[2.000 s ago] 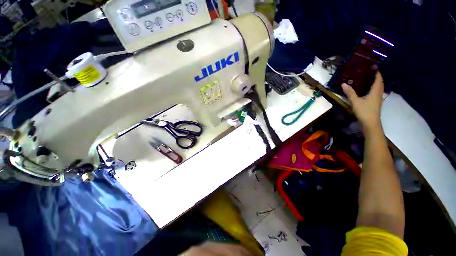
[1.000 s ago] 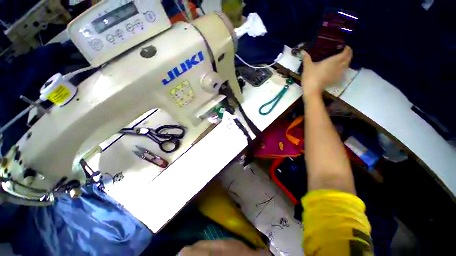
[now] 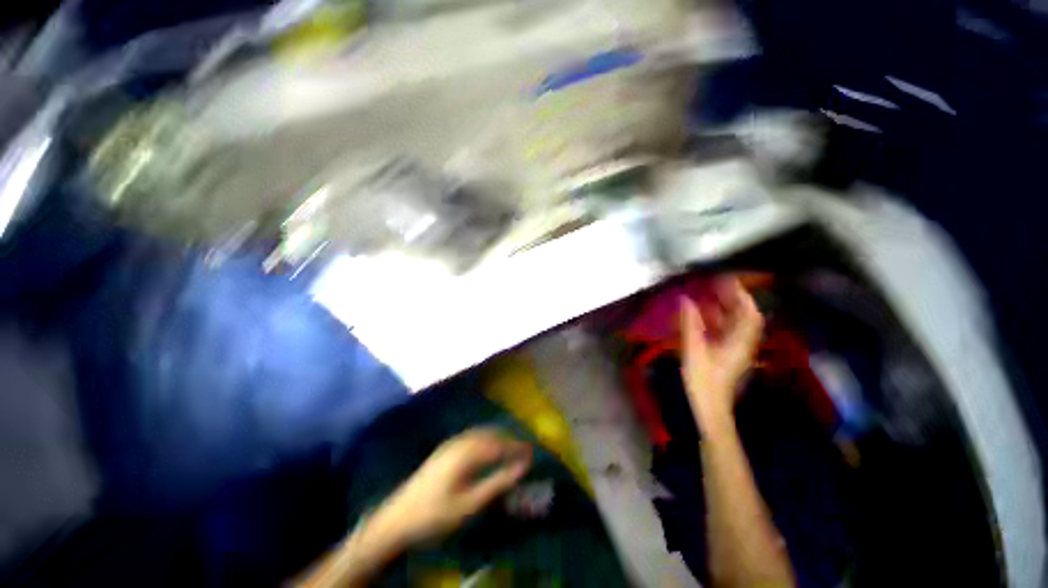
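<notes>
The frame is strongly blurred. The cream sewing machine [image 3: 460, 103] lies across the top, with a blue smear of lettering. The shiny blue lining [image 3: 253, 345] hangs at the left of the white table [image 3: 506, 299]. My left hand [image 3: 460, 477] is at lower centre, fingers curled and slightly apart, with nothing visible in it. My right hand [image 3: 722, 339] is right of the table's front edge, over the red bag, fingers spread and empty. Dark blurred shapes on the machine bed are too smeared to tell apart.
A red-orange bag [image 3: 787, 356] is below the table at the right. A curved pale table edge [image 3: 954, 299] runs down the right side. Dark cloth [image 3: 942, 138] lies at the upper right. A dark green apron [image 3: 460, 534] is at the bottom.
My right hand has left the phone and moved down towards me. My left hand has come up further into view. The view has shifted and blurred.
</notes>
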